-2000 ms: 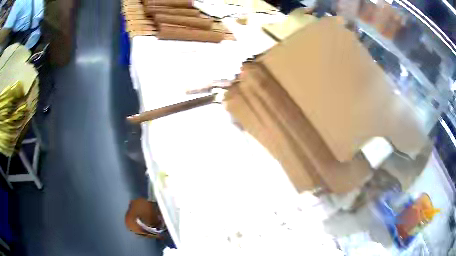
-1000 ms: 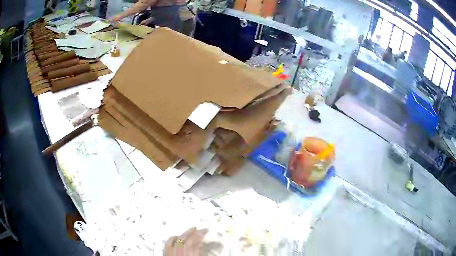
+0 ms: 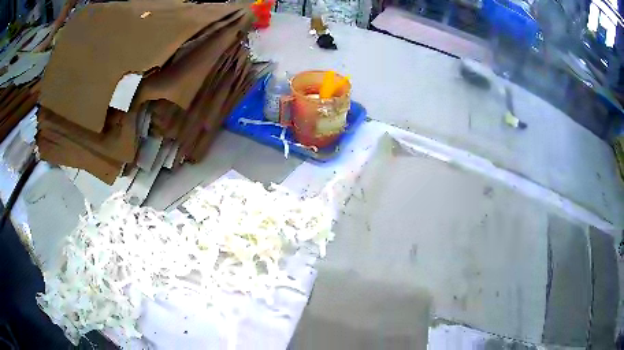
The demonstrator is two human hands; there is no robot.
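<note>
No hand of mine is in the picture. A tangled heap of narrow pale strips (image 3: 185, 239) lies at lower left, whiter at left and creamier at right. A white paper sheet (image 3: 205, 320) lies under it. A small grey-brown board (image 3: 362, 311) lies right of the paper at the bottom edge. A tall uneven stack of brown leather panels (image 3: 102, 55) with a small white label (image 3: 126, 92) stands behind the strips. An orange plastic mug (image 3: 308, 123), with a yellow-orange piece (image 3: 333, 85) sticking out, stands in a blue tray (image 3: 244, 117) beside a small clear bottle (image 3: 274, 96).
A large stained grey base board (image 3: 465, 225) covers the centre and right, with darker strips at its right end. A blurred dark tool with a thin handle (image 3: 511, 117) lies on the far side. A small black object (image 3: 326, 42) and a red-orange piece (image 3: 261, 14) are at the back.
The view has swung right and down, so the stack, tray and mug sit further left and higher. A hand seen at the bottom edge by the strips is now out of the picture.
</note>
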